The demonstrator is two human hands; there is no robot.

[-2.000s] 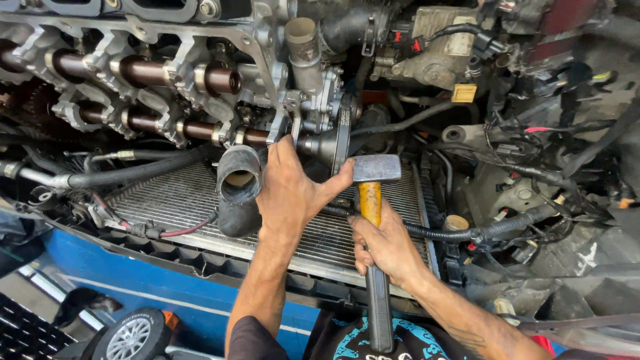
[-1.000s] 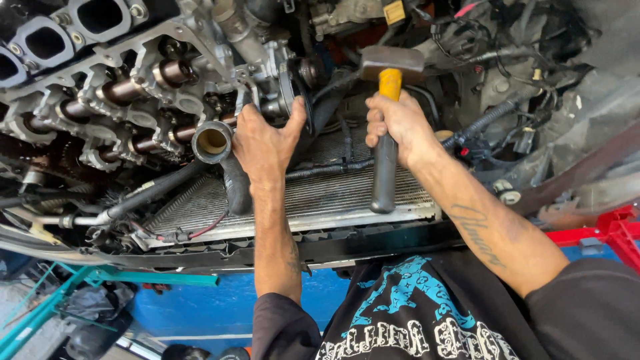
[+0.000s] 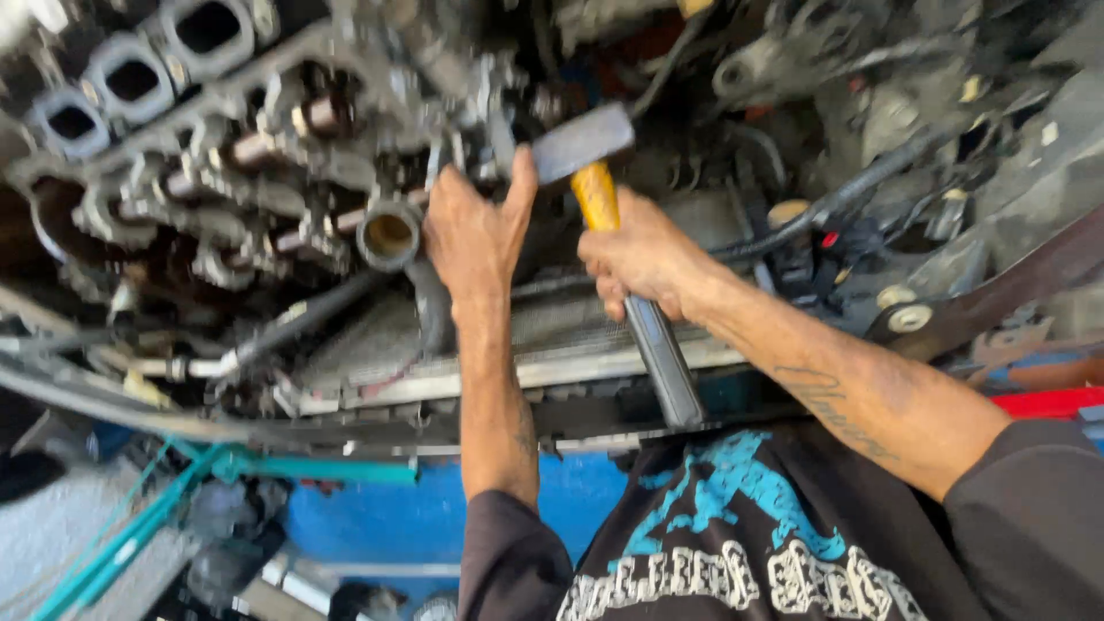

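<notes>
My right hand [image 3: 642,254] is closed around the handle of a sledge hammer [image 3: 586,142], whose yellow neck shows above my fingers and whose dark grip points down toward my shirt. The steel head lies close to my left thumb; whether they touch cannot be told. My left hand [image 3: 474,233] rests at the end of the open engine's cylinder head [image 3: 293,95], thumb raised and fingers curled over a metal part that they mostly hide. Just left of that hand is the open end of a coolant hose [image 3: 389,235]. Camshafts [image 3: 254,151] lie exposed in the head. The view is blurred.
Below the hands lies the radiator [image 3: 371,336] with its pale lower edge. A corrugated wiring conduit [image 3: 845,194] runs along the right. A teal metal stand [image 3: 319,468] stands at lower left, and a red bar [image 3: 1048,402] shows at the right edge.
The hammer has come back toward my left thumb, after being farther from it one second ago. My left hand stays by the same end of the engine. The view has shifted.
</notes>
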